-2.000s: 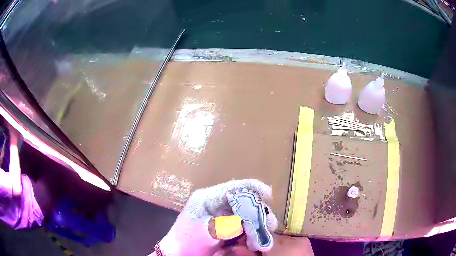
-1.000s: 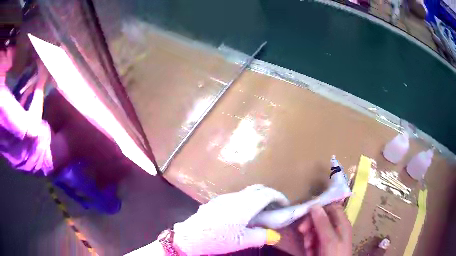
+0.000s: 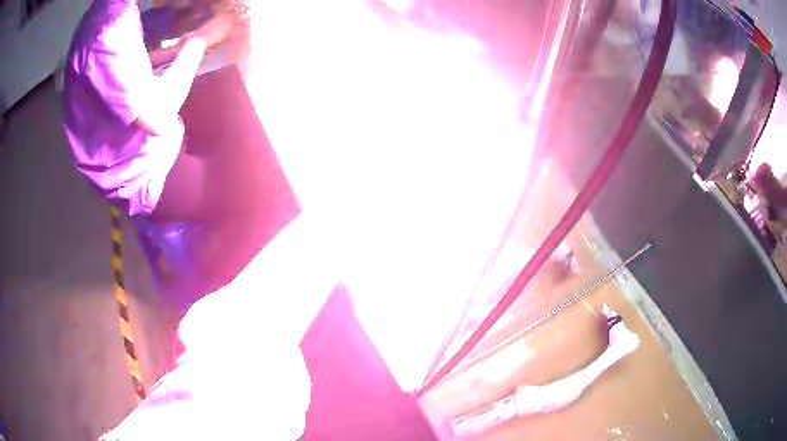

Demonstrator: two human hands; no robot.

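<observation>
A white-grey moulded limb-shaped part (image 3: 565, 386) lies on the brown board at the lower right, beside the long thin rod (image 3: 552, 312). A black band shows at its narrow upper end, and no hand touches it. A washed-out white shape (image 3: 242, 362), apparently my left arm, reaches from the lower left up into a strong glare. My left hand cannot be made out in that glare. My right hand is out of the picture.
A person in a light top (image 3: 116, 121) is at the upper left. A dark-edged glossy panel (image 3: 561, 228) crosses right of the glare. The green conveyor (image 3: 682, 276) runs behind the board. Yellow-black floor tape (image 3: 123, 310) is at left.
The view has swung left into glare. The part held in both hands earlier now lies on the board. My right hand, the bottles and the yellow strips have left the picture.
</observation>
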